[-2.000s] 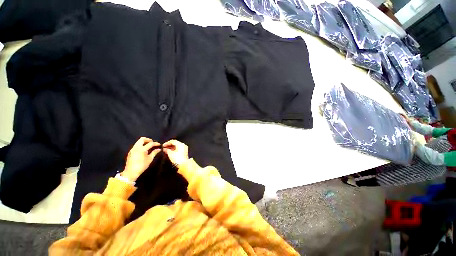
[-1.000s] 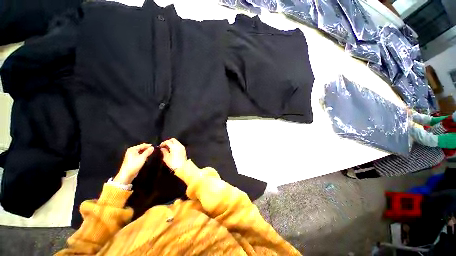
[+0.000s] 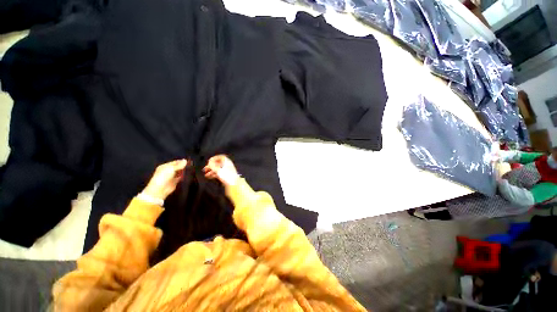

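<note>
A black coat [image 3: 244,79] lies spread on the cream-white table [image 3: 330,177], its sleeve out to the right and its lower end towards me. The button placket [image 3: 206,67] runs down its middle, with a small dark button [image 3: 202,118] above my hands. My left hand [image 3: 168,178] pinches the coat's front edge with its fingertips. My right hand [image 3: 221,169] is just beside it, fingers curled at the other front edge. The fabric between the hands is dark, and I cannot make out a button there.
More black garments [image 3: 49,134] lie at the left. A bagged garment [image 3: 449,143] lies at the right, with a co-worker's hands [image 3: 502,163] at its end. Several bagged garments [image 3: 421,30] lie along the far side. A red stool [image 3: 479,253] stands on the floor.
My hands have moved slightly up and a little apart from fingertips nearly touching. The coat sits slightly higher in view. The co-worker's hands have shifted slightly at the bagged garment.
</note>
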